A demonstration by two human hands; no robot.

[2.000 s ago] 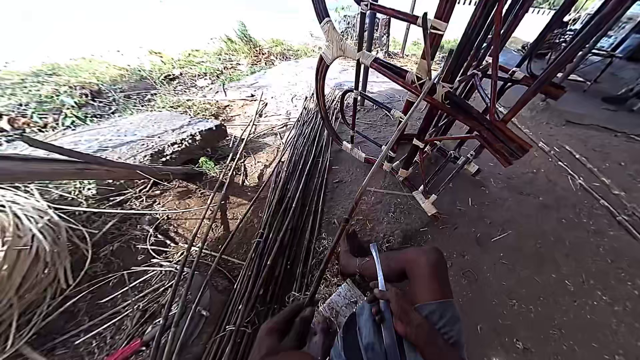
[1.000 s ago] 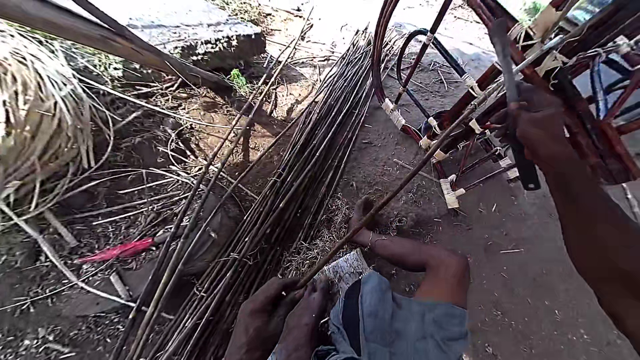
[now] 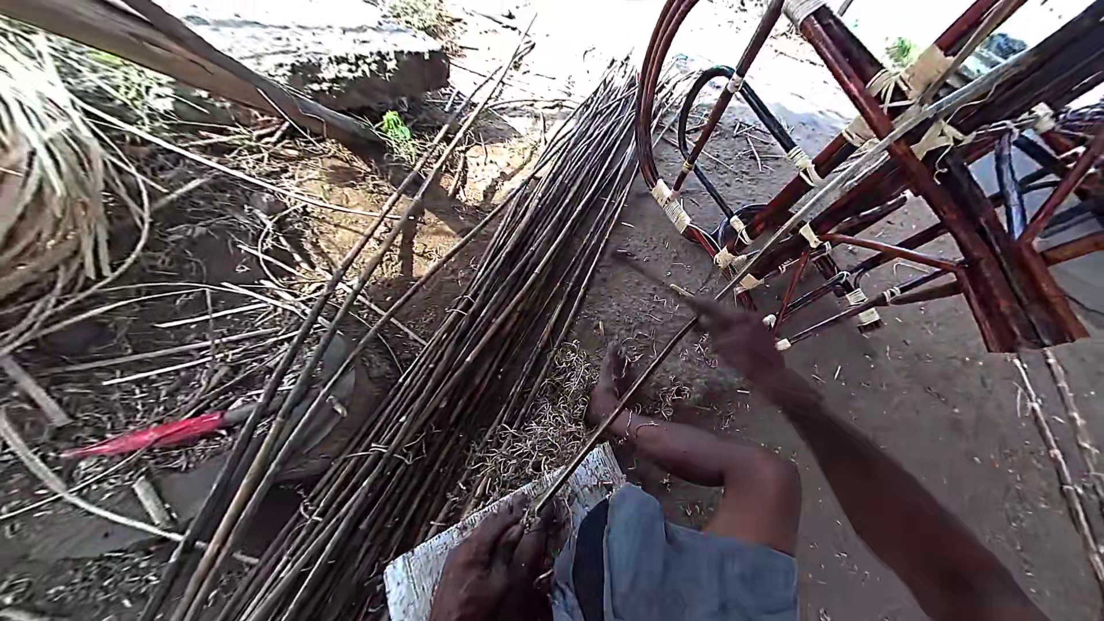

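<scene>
A long thin cane (image 3: 642,379) runs diagonally from the lap up to the right, across the furniture frame. My left hand (image 3: 483,552) is closed on its lower end, low in the view, over a whitish board (image 3: 410,573). The dark shape right beside that hand cannot be told clearly. Farther up the cane, my right hand (image 3: 737,341) grips a knife (image 3: 651,278), blurred, its blade pointing up and left across the cane. One bent leg with a bare foot (image 3: 608,384) lies beneath the cane, with thin curled shavings (image 3: 539,444) beside the foot.
A bundle of thin canes (image 3: 483,328) lies left of the leg. Reddish-brown furniture frames (image 3: 957,224) with pale bindings stand at right. A coil of pale strips (image 3: 52,172), a stone slab (image 3: 345,52), a wooden pole (image 3: 198,65) and a red-wrapped object (image 3: 164,431) lie left.
My right hand with the knife has come down along the cane from beside the furniture frame at upper right. My left hand keeps hold of the cane's lower end. The view has shifted.
</scene>
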